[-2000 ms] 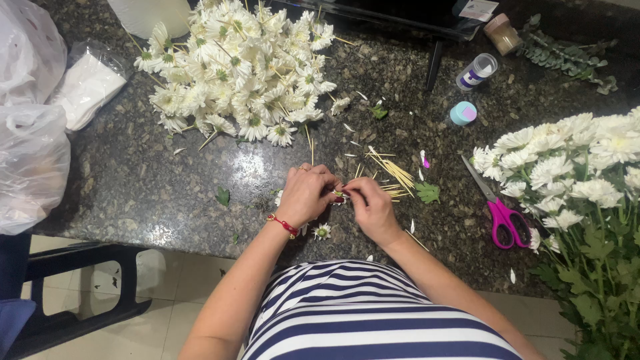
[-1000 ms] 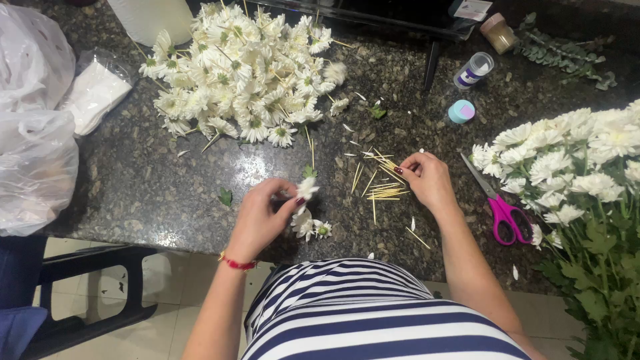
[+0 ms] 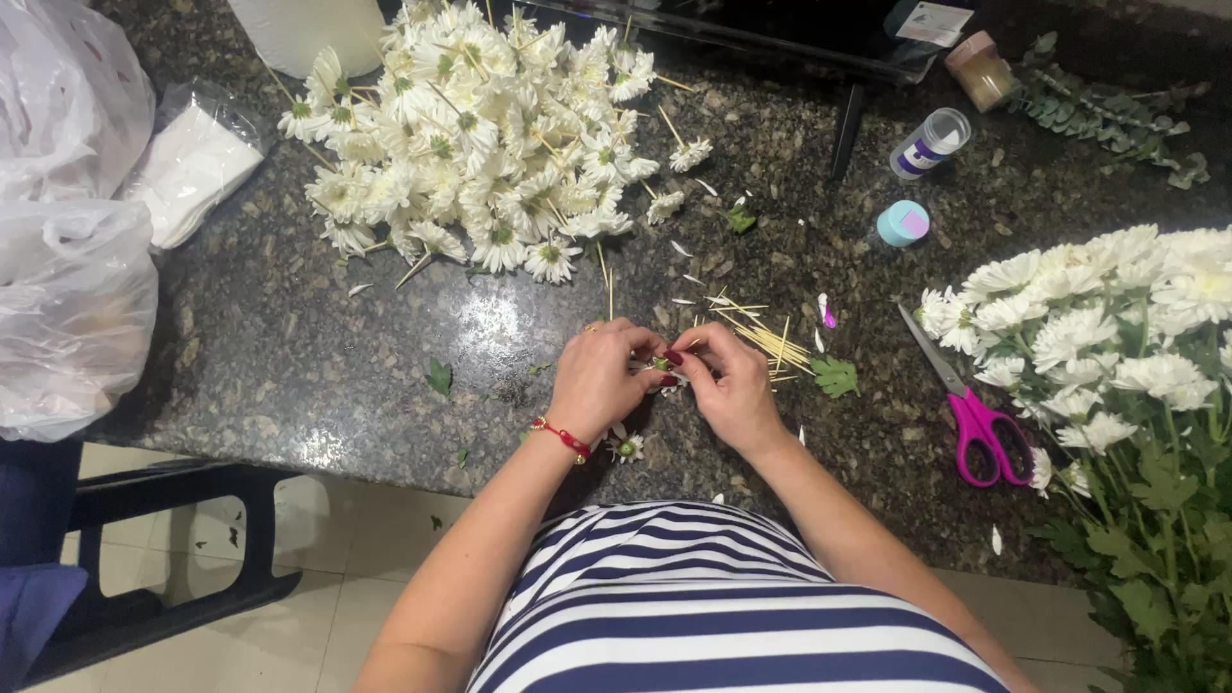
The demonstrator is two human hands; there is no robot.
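My left hand holds a white chrysanthemum head, its green underside up, over the granite counter. The fingertips of my right hand meet at the same flower, pinched together; whether a stick is between them is hidden. Just right of the hands lies a loose bunch of wooden toothpicks. Another flower head lies below my hands at the counter's near side. A large heap of white flower heads on toothpicks covers the back of the counter.
Pink-handled scissors lie at the right beside a bunch of long-stemmed white chrysanthemums. Behind are a clear tube, a light-blue cap and a jar. Plastic bags fill the left end.
One second ago my hands were apart, the left with a flower and the right at the toothpicks. My right hand has moved left to the flower, and the hands are now together.
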